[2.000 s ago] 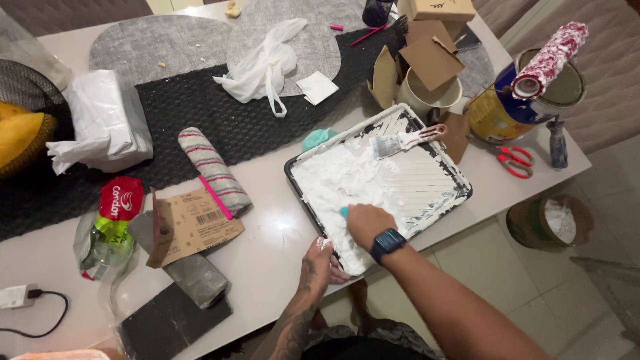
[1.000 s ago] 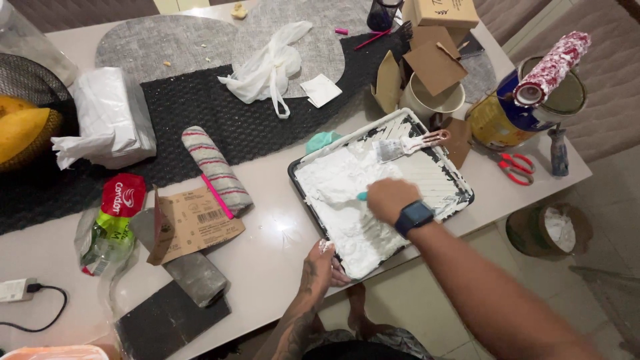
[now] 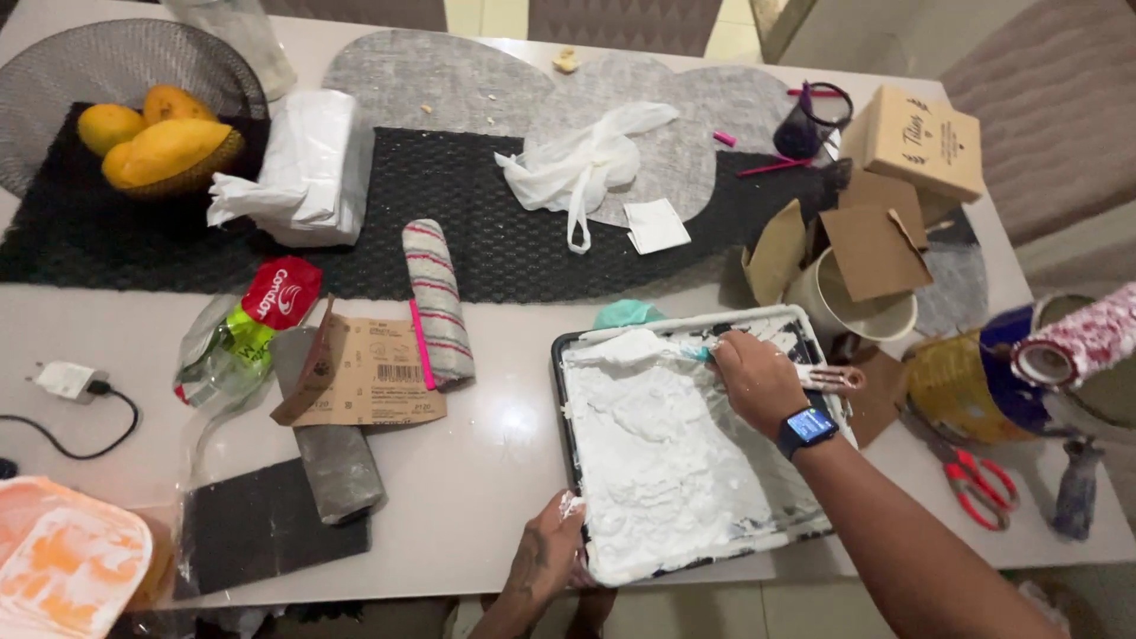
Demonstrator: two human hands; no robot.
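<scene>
A black paint tray (image 3: 575,461) lies near the table's front edge, coated with thick white paste (image 3: 657,461). My right hand (image 3: 759,377), with a smartwatch on the wrist, is closed on a small tool with a teal handle (image 3: 699,353); its working end is in the paste at the tray's far side. A paintbrush (image 3: 830,379) rests across the tray's right side, partly behind that hand. My left hand (image 3: 555,537), with paste on the thumb, grips the tray's near left corner; its fingers are mostly hidden below the rim.
Right of the tray stand a white bucket (image 3: 830,306), a paint can (image 3: 967,373) topped by a paint roller (image 3: 1083,333), and red-handled scissors (image 3: 981,488). To the left lie a striped roller cover (image 3: 439,302), sandpaper (image 3: 377,368), a grey block (image 3: 337,475) and an orange tub (image 3: 71,559).
My right hand has moved with the tool from the near part of the tray to its far side, and the paste is spread differently. My left hand stays at the near left corner.
</scene>
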